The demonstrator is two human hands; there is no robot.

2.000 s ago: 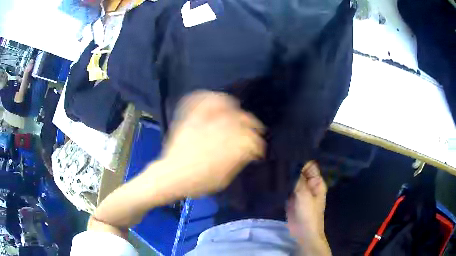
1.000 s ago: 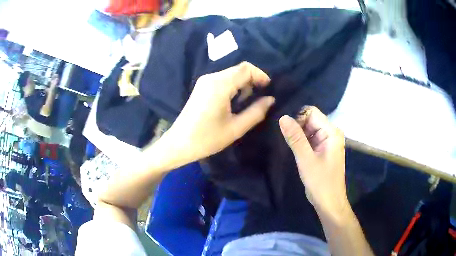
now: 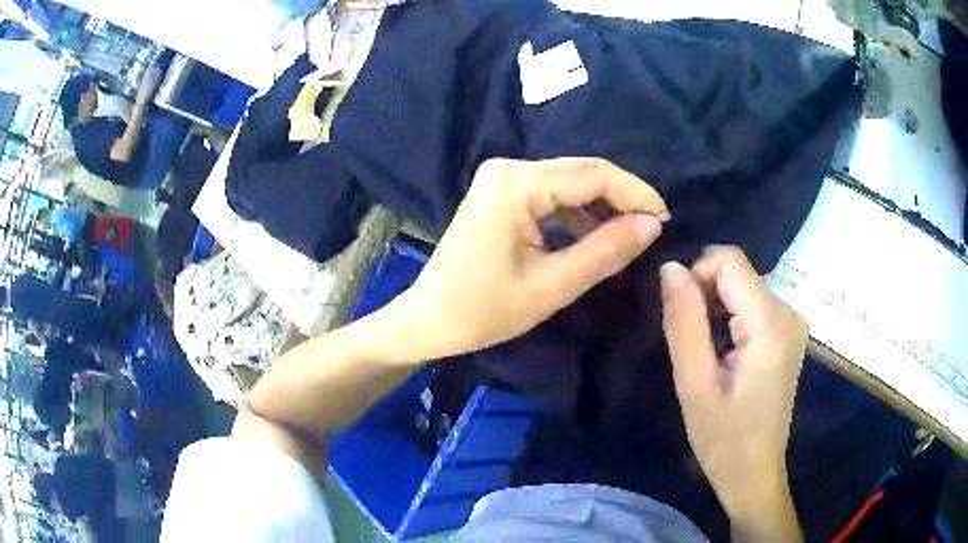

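Observation:
A large dark garment (image 3: 679,117) lies over the table edge and hangs toward the lap. A white label (image 3: 553,71) shows on its upper part. My left hand (image 3: 531,255) is over the garment, with thumb and forefinger tips together; nothing can be made out between them. My right hand (image 3: 743,371) is just to its right and lower, fingers curled, its thumb tip a little apart from the forefinger. No thread can be made out between the hands.
The white table (image 3: 892,297) with printed marks lies at right, below metal machine parts (image 3: 897,16). A blue crate (image 3: 467,456) is below. Spotted pale cloth (image 3: 223,318) and yellow-and-white scraps (image 3: 308,111) are at left. A person (image 3: 101,133) is at far left.
The blurred left hand has come into a pinch, its fingertips closing together. The right hand has risen from low beside the cloth to near the left. The view has shifted, moving the garment rightward.

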